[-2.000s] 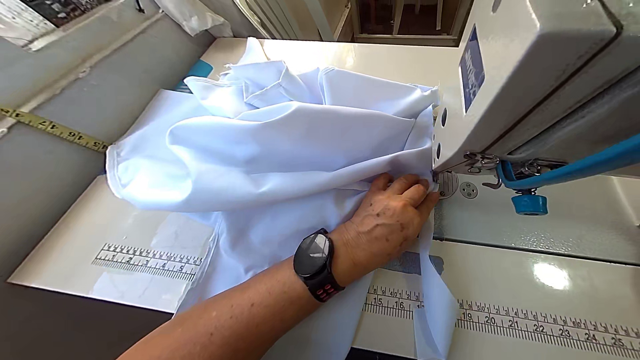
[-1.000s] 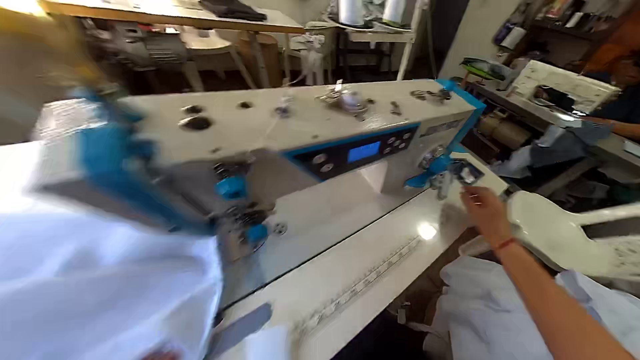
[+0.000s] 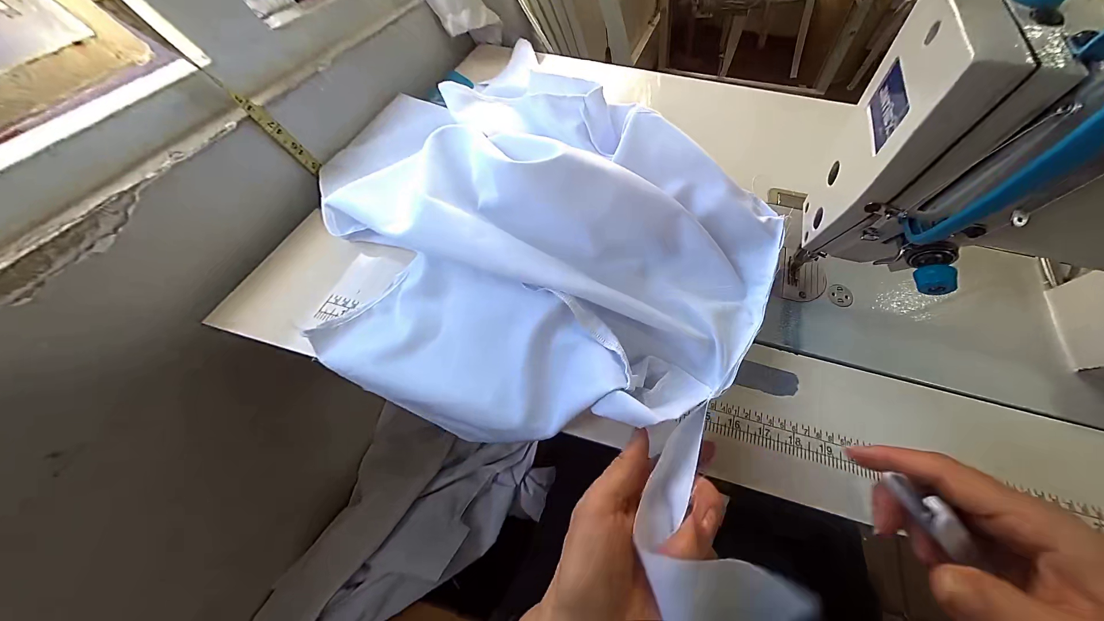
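A white cloth piece (image 3: 552, 224) lies bunched on the sewing machine table, its right edge beside the presser foot (image 3: 795, 263). From its lower corner a narrow white fabric strip (image 3: 677, 483) hangs over the table's front edge. My left hand (image 3: 621, 526) pinches this strip just below the cloth, with fingers on both sides of it. To the right, above the front edge, my right hand (image 3: 992, 526) holds a small grey metal tool (image 3: 931, 513), blurred and partly hidden by the fingers; its exact kind I cannot tell.
The white and blue sewing machine head (image 3: 957, 129) stands at the right. A printed ruler scale (image 3: 776, 435) runs along the table's front. A yellow measuring tape (image 3: 276, 129) hangs at the left wall and sill. Grey-white cloth (image 3: 414, 509) hangs below the table at the left.
The view swung right and came back. The white cloth has moved clear of the presser foot, where it lay two seconds ago. A hand reached past the machine's right end one second ago.
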